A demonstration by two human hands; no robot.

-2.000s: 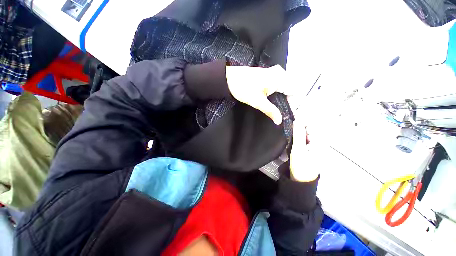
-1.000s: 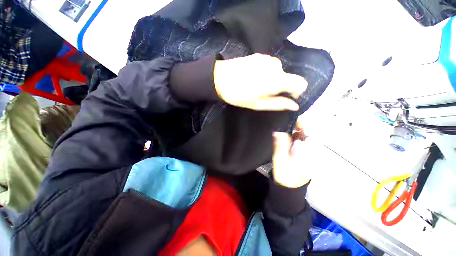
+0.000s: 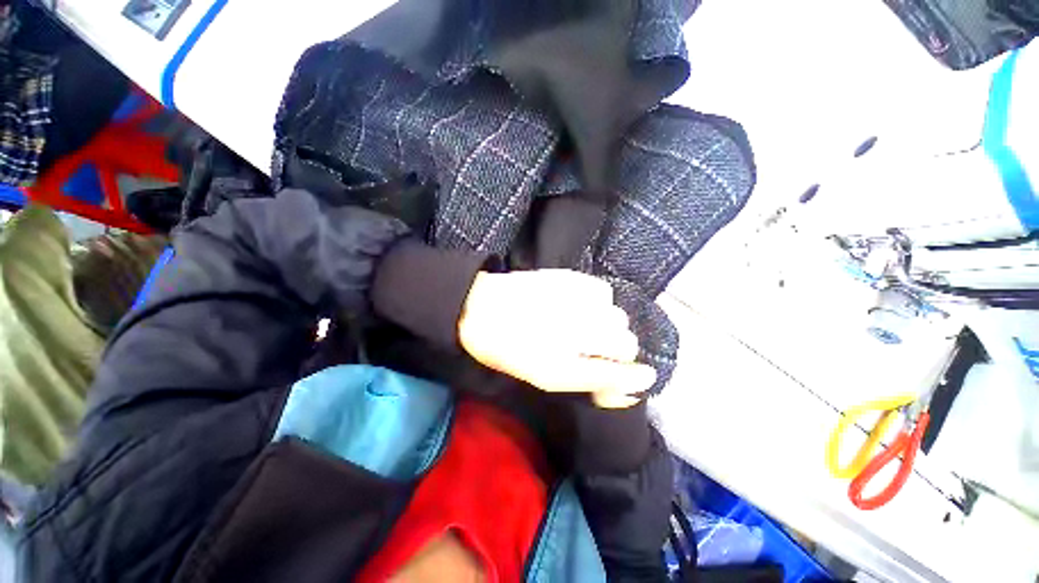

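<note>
The dark checked fabric (image 3: pixel 672 188) lies across the table in front of me, with plain black fabric (image 3: pixel 570 57) over it. My left hand (image 3: pixel 553 333) is at the near edge of the cloth, fingers closed on the checked fabric edge. My right hand (image 3: pixel 616 399) is mostly hidden behind my left hand, with only a small part showing at the cuff; its hold cannot be seen. The needle area (image 3: pixel 883 268) of the white sewing machine is to the right, apart from the cloth.
Scissors with yellow and red handles (image 3: pixel 886 450) lie on the table (image 3: pixel 775 421) at right, beside a slim black tool (image 3: pixel 955 382). A dark item (image 3: pixel 968 29) lies at the upper right. A blue bin (image 3: pixel 729 518) is below the table edge.
Both hands have come down towards me and together, my left hand now covering most of my right. More checked cloth shows, turned face up right of the black fabric.
</note>
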